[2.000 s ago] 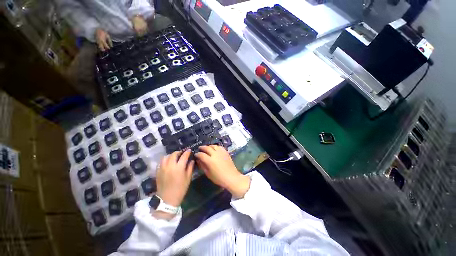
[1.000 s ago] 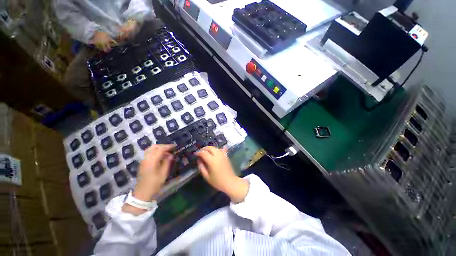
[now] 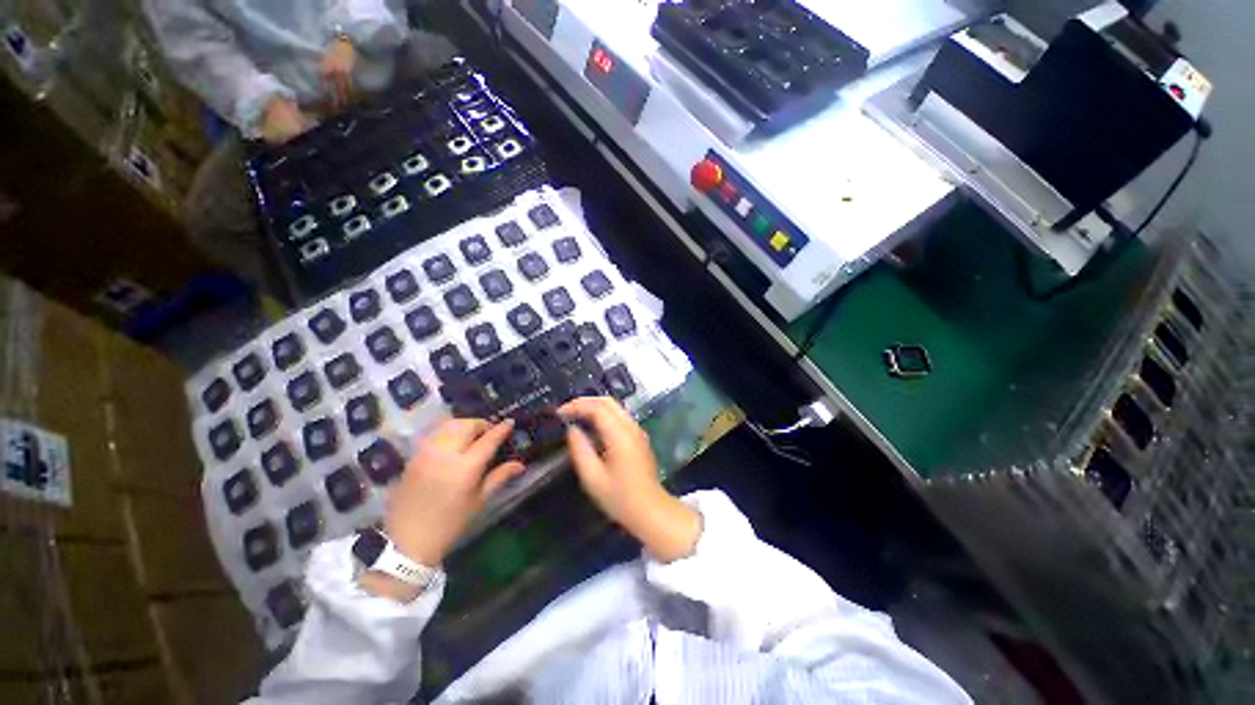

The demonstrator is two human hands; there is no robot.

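Note:
A black fixture (image 3: 520, 388) with pockets and pale lettering lies on the right part of the white blister tray (image 3: 658, 355), which holds rows of small black squares. My left hand (image 3: 447, 482) is at the fixture's near left edge, slightly blurred, its fingers bent and fingertips close to the near pockets. My right hand (image 3: 619, 468) is at the near right corner, its thumb and fingertips against the fixture's edge. My hands hide part of the near row. Whether either hand pinches a small part cannot be told.
A coworker's hands (image 3: 335, 72) are behind a black tray (image 3: 310, 276). The white benchtop robot (image 3: 846, 227) carries another black fixture (image 3: 757, 58). A loose square part (image 3: 907, 360) lies on the green mat (image 3: 860, 393). Clear trays (image 3: 1170, 482) stand right; a white-connector cable (image 3: 820, 413) is at the bench edge.
My hands were close together at the fixture two seconds ago. My left hand moved away to the left, then slightly back towards the near pockets. The fixture stays on the tray; the view has shifted slightly.

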